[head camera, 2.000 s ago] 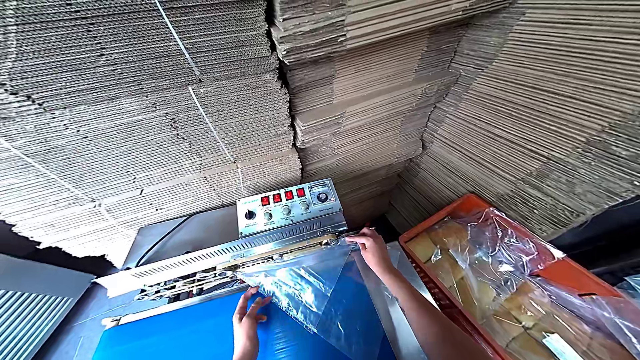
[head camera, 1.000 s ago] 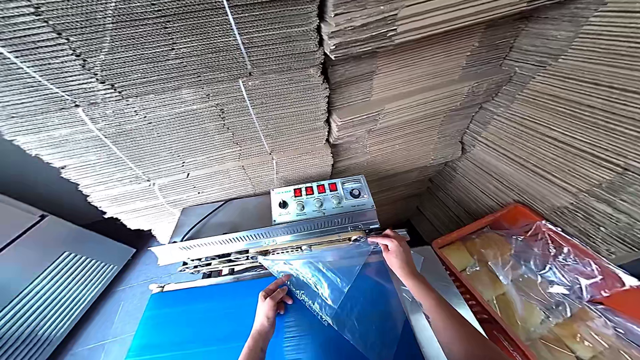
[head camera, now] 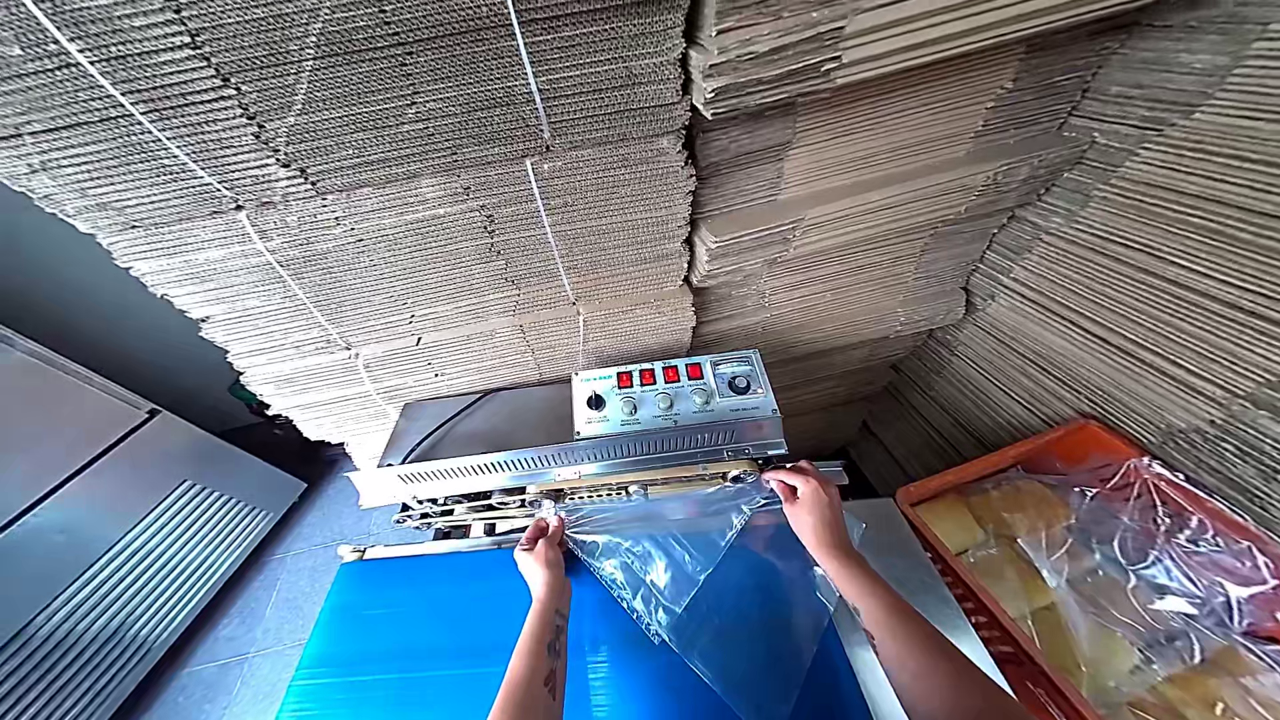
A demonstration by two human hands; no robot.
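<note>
A continuous band sealer (head camera: 600,460) with red switches and knobs on its control panel (head camera: 670,393) stands above a blue conveyor belt (head camera: 430,630). Clear plastic film, seemingly a bag (head camera: 740,610), hangs over the belt with its upper edge along the sealer's bands. My right hand (head camera: 805,500) pinches the film's upper right corner, beside the round wheel at the right end of the bands. My left hand (head camera: 542,550) pinches the film's upper left edge, close to the middle of the bands. Whether the bag holds anything cannot be told.
An orange plastic crate (head camera: 1010,460) at the right holds yellowish pieces (head camera: 1010,570) under clear film. Tall stacks of flattened corrugated cardboard (head camera: 430,200) rise behind the sealer. A metal cabinet with a louvred panel (head camera: 150,590) stands at the left, over a tiled floor (head camera: 270,590).
My left hand has risen from the film over the belt to the film's edge at the bands. My right hand stays at the right end of the bands. The view has shifted.
</note>
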